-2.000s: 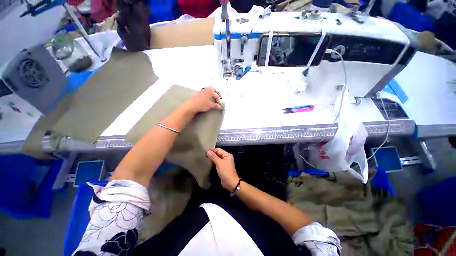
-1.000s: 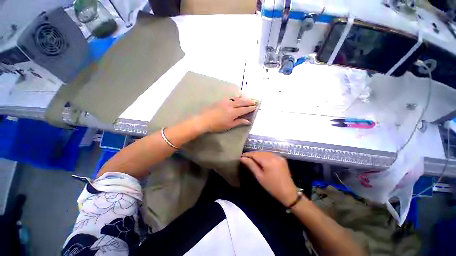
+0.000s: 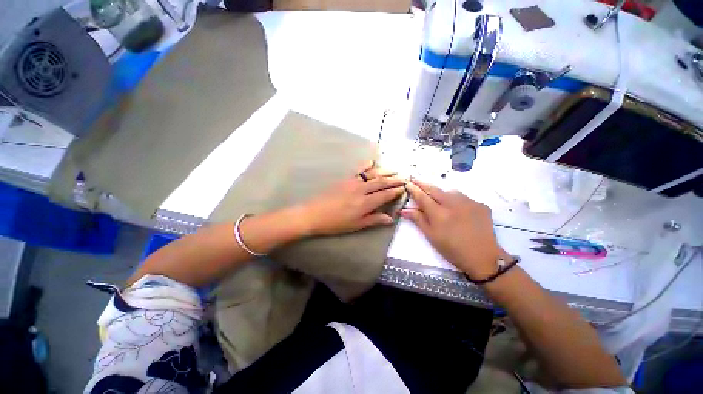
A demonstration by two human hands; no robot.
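Note:
A khaki garment panel [image 3: 289,165] lies on the white table, its front corner hanging over the table's front edge. My left hand [image 3: 351,202] lies flat on the panel, fingers pointing to its right edge. My right hand [image 3: 451,223] is at that same edge, its fingertips touching the cloth beside my left fingertips. Whether they pinch a fold is too small to tell. The sewing machine head [image 3: 493,65] stands just beyond the hands, its presser foot area washed out by bright light.
A second khaki panel [image 3: 177,100] lies flat at the left. Blue and pink thread snips [image 3: 569,247] lie right of my right hand. A phone [image 3: 624,140] is strapped to the machine. A clear plastic bag [image 3: 647,265] is at the right. A grey vented box [image 3: 52,68] stands at the far left.
My right hand has moved up from the panel's hanging lower edge onto the table beside my left fingertips. The view has shifted closer to the machine head. My left hand stays on the panel.

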